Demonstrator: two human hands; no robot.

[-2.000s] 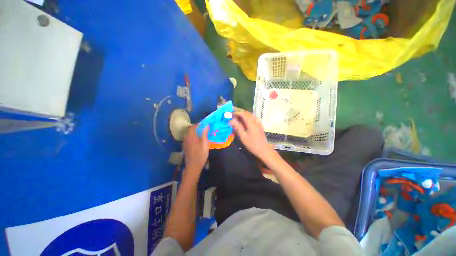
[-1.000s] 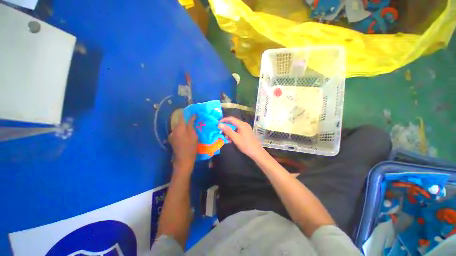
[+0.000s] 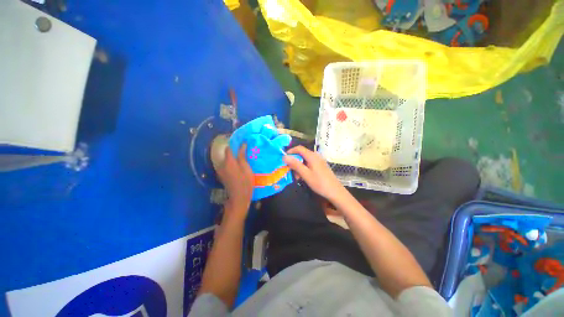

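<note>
A bright blue plush skin [image 3: 263, 148] with an orange band and a small pink mark is held at the nozzle base [image 3: 219, 151] on the blue stuffing machine [image 3: 154, 117]. It looks slightly puffed. My left hand [image 3: 238, 173] grips its left side close to the nozzle base. My right hand [image 3: 314, 173] pinches its right edge. The thin nozzle tube is not visible; the piece and my left hand cover that spot.
A white perforated basket [image 3: 407, 176] with a cream card [image 3: 365, 139] lies by my knees. A yellow bag liner [image 3: 371, 52] with more pieces is beyond. A blue crate [image 3: 456, 241] of pieces is at right. A pale metal box [image 3: 40, 86] is upper left.
The plush skin has moved left against the nozzle base and looks fuller and more spread out. Both hands still hold it, and my left hand has stayed close to the nozzle base.
</note>
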